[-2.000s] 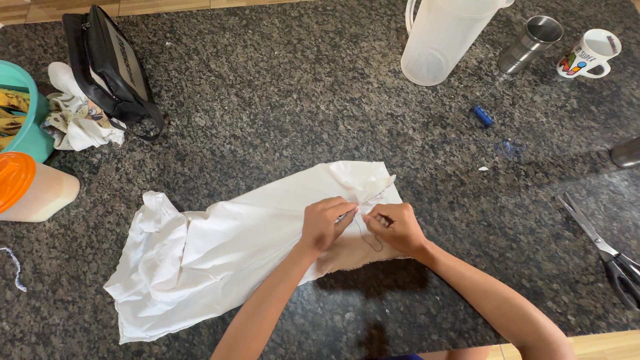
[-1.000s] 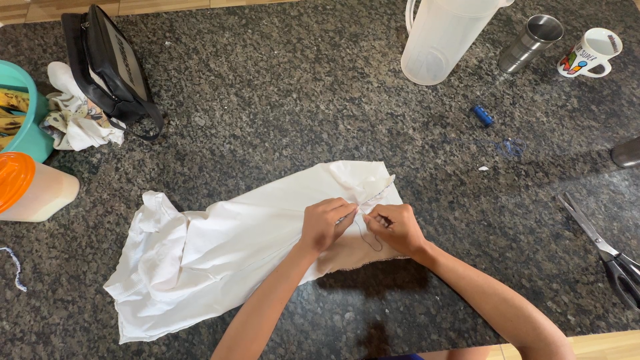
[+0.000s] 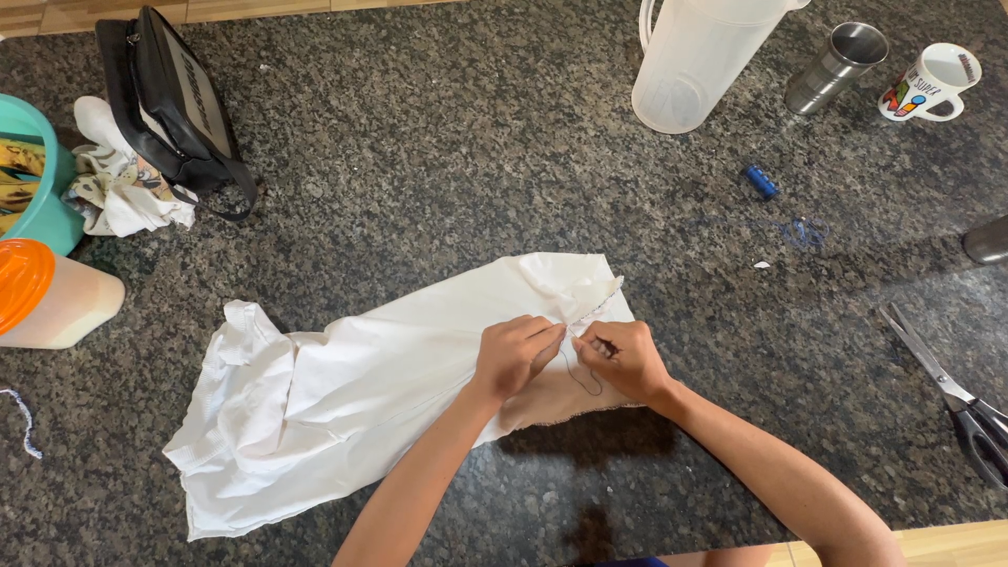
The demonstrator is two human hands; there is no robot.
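A white cloth garment (image 3: 378,370) with ribbed edging lies across the dark granite counter. My left hand (image 3: 516,354) pinches its fabric near the right end, beside a dark-stitched edge. Fingertips almost touching it, my right hand (image 3: 622,354) is closed at the same seam; whether a needle is between its fingers cannot be told. A dark thread (image 3: 587,386) loops down over the cloth between the hands. To the upper right lie a blue thread spool (image 3: 761,182) and a small tangle of blue thread (image 3: 803,232). Scissors (image 3: 941,382) with black handles rest at the right.
A plastic pitcher (image 3: 685,71), a steel tumbler (image 3: 839,67) and a white mug (image 3: 929,83) stand at the upper right. On the left are a black bag (image 3: 177,102), a crumpled cloth (image 3: 126,185), a teal bowl (image 3: 59,173) with bananas and an orange-lidded container (image 3: 79,303).
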